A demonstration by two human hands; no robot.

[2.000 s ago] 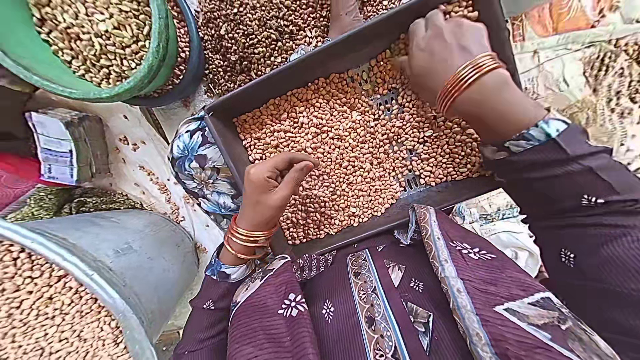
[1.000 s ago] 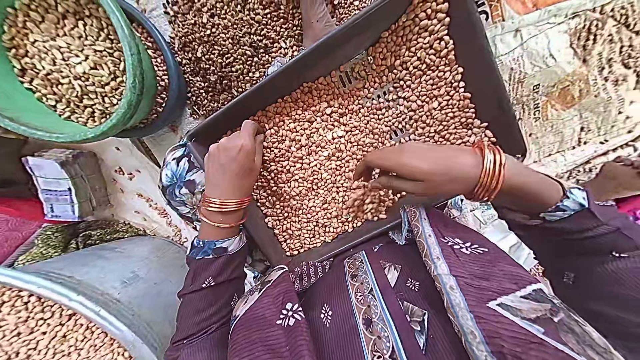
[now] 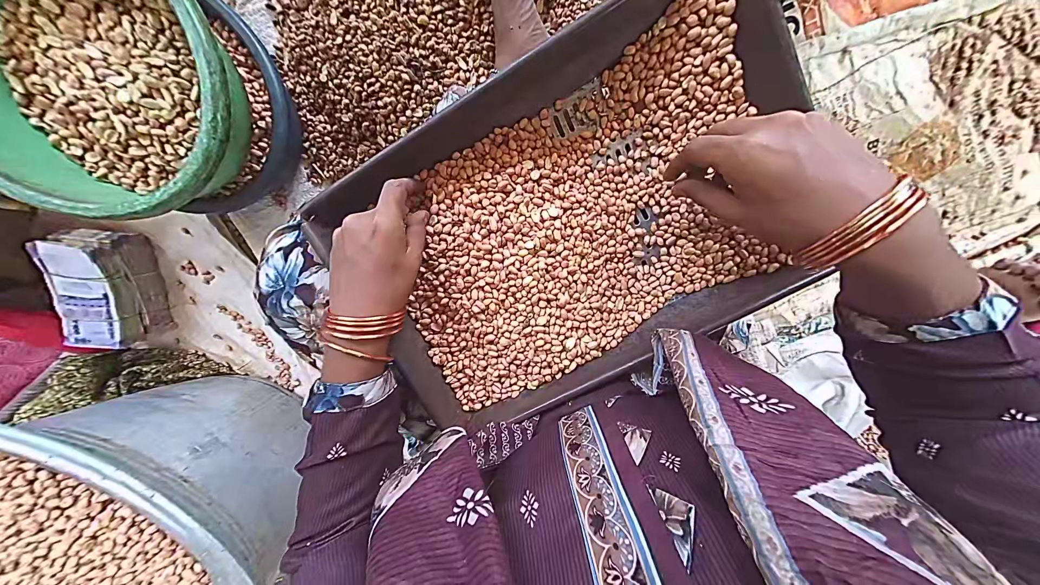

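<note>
A dark plastic tray (image 3: 780,57) with slots in its bottom lies tilted across my lap, holding a broad layer of reddish-brown shelled peanuts (image 3: 536,276). At the tray's left end my left hand (image 3: 378,244) rests over the wall, its fingertips at the edge of the nuts; whether it grips the wall is hard to tell. My right hand (image 3: 780,179) is over the right part of the nuts, with thumb and forefinger bent toward each other. Whether a nut is between them cannot be seen. Near its fingertips several slots of the tray bottom show.
Upper left, a green tub (image 3: 215,122) of nuts overlaps a blue tub (image 3: 284,122). A metal container (image 3: 203,447) of nuts stands lower left, below a banded paper stack (image 3: 97,288). Darker nuts (image 3: 374,73) lie beyond the tray, near someone's bare limb (image 3: 517,32). Printed sheets (image 3: 918,106) lie right.
My right hand was low over the middle of the nuts a second ago and has moved up and right. My left hand has stayed at the tray's left end since then.
</note>
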